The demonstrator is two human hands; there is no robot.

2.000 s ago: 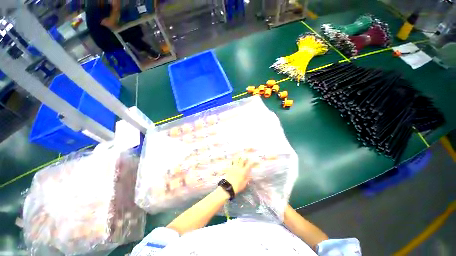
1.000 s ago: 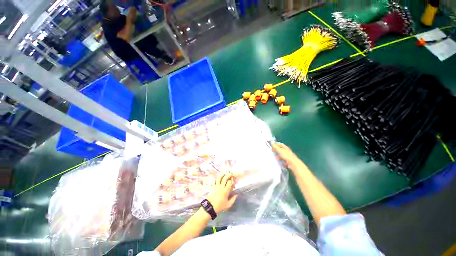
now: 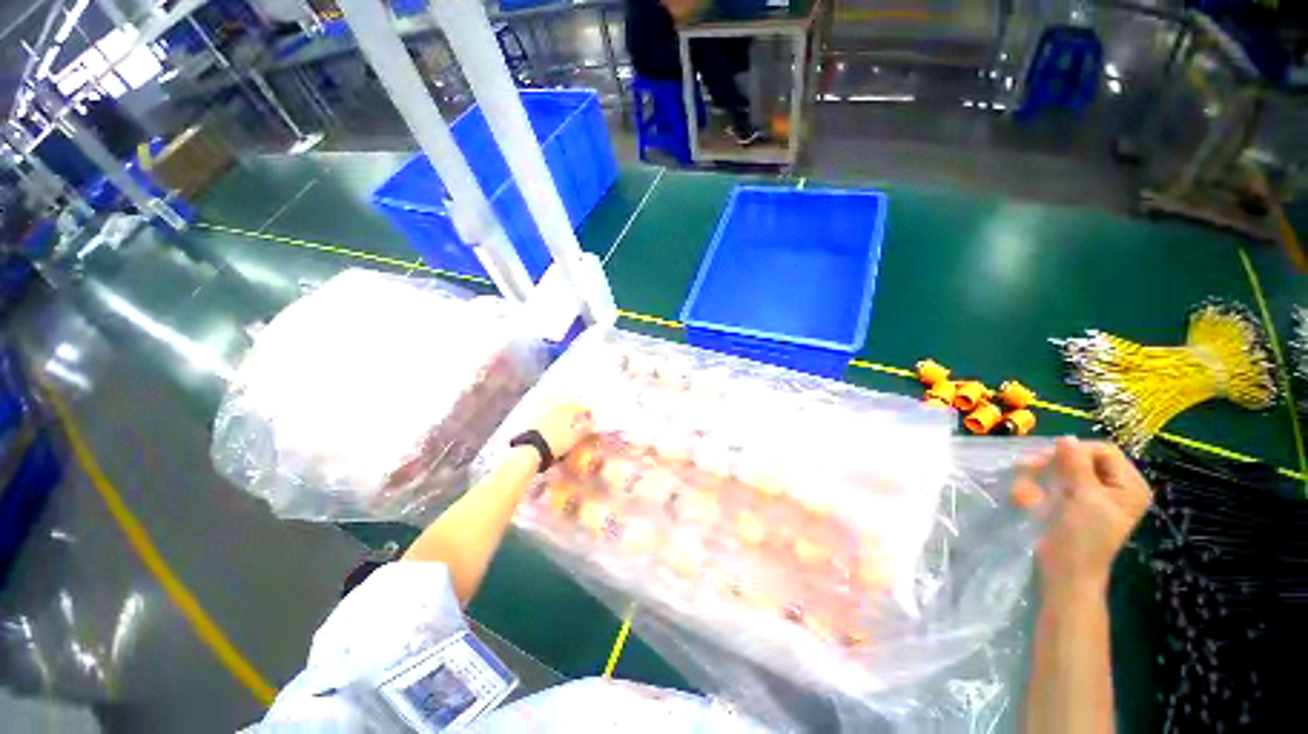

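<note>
A tray stack [image 3: 689, 502] with orange connectors showing through lies in a clear poly bag [image 3: 990, 495] in front of me. My left hand [image 3: 564, 427], with a dark band at the wrist, rests on the bagged stack near its left end; its fingertips are lost in glare. My right hand [image 3: 1086, 495] is raised at the right, fingers closed on the edge of the bag, which stretches out from the stack. A second bagged tray stack [image 3: 373, 387] lies to the left.
An empty blue bin [image 3: 789, 273] stands behind the stack, another bin [image 3: 574, 158] behind white uprights [image 3: 495, 158]. Loose orange connectors [image 3: 981, 403], yellow wires [image 3: 1183, 373] and black cables [image 3: 1234, 588] lie right. A person [image 3: 653, 43] is at the back.
The view has swung left. My right hand has gone from the stack's right edge to hold the bag film out to the right. My left hand has moved to the stack's left end.
</note>
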